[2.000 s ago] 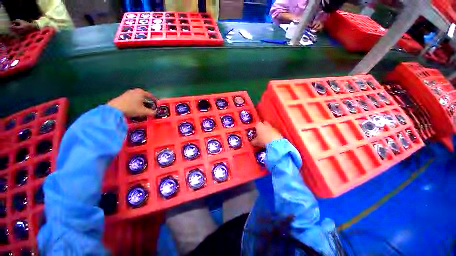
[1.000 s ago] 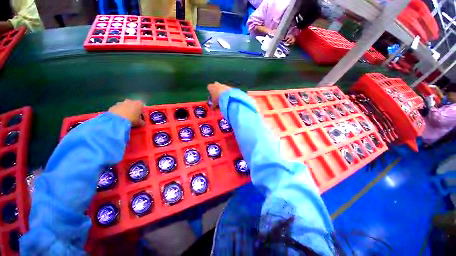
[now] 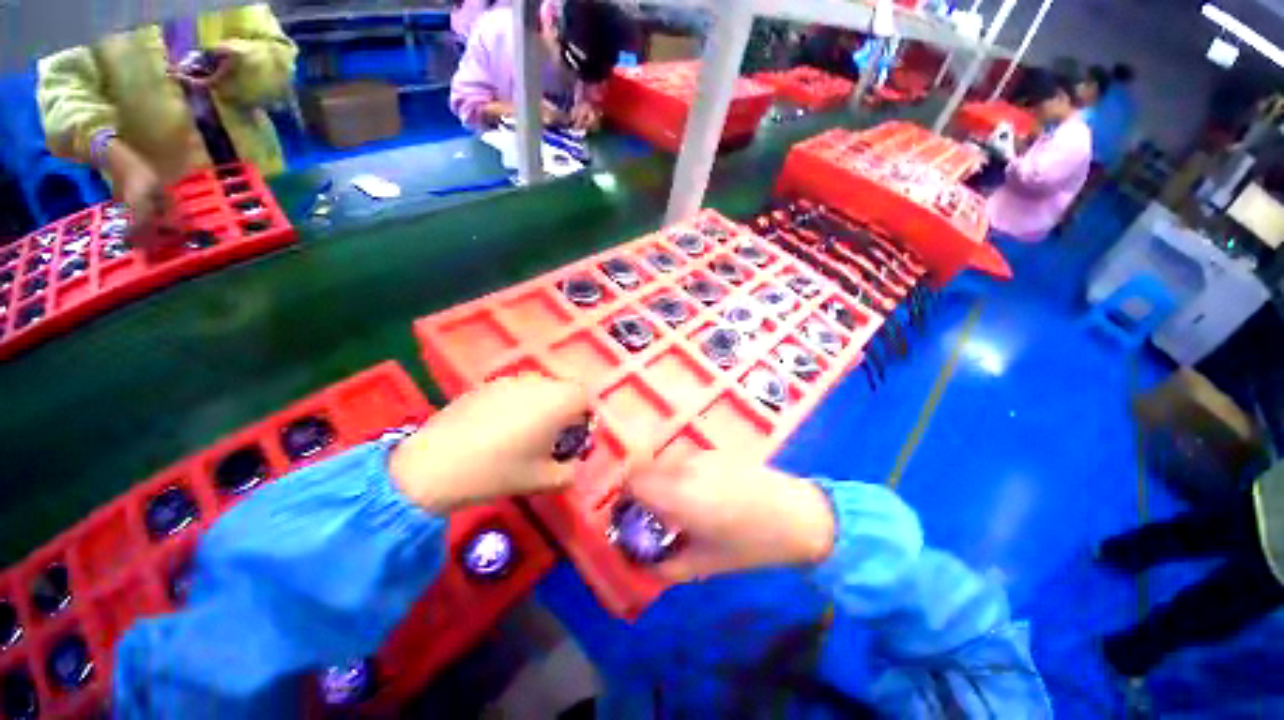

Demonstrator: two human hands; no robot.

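Note:
My left hand (image 3: 504, 439) holds a dark watch head (image 3: 572, 438) between its fingertips, over the near left part of the stacked red trays (image 3: 615, 577). My right hand (image 3: 725, 513) holds a watch head with a purple face (image 3: 645, 530) at the near edge of the stack. Rows of silver-grey watch heads (image 3: 724, 346) fill the far right pockets of the top tray; several pockets near my hands are empty. A red foam tray (image 3: 106, 551) with dark-faced watch heads lies at the left, partly hidden by my left sleeve.
The green belt (image 3: 338, 317) runs behind the trays. A grey post (image 3: 708, 113) rises behind the stack. Dark straps (image 3: 859, 267) and another red tray stack (image 3: 880, 183) lie beyond. A person in yellow reaches over a tray (image 3: 155, 267); people in pink sit opposite and farther right.
The view has turned right. Both hands have moved from the watch tray to the stacked trays and are now close together, each with a watch head in its fingers.

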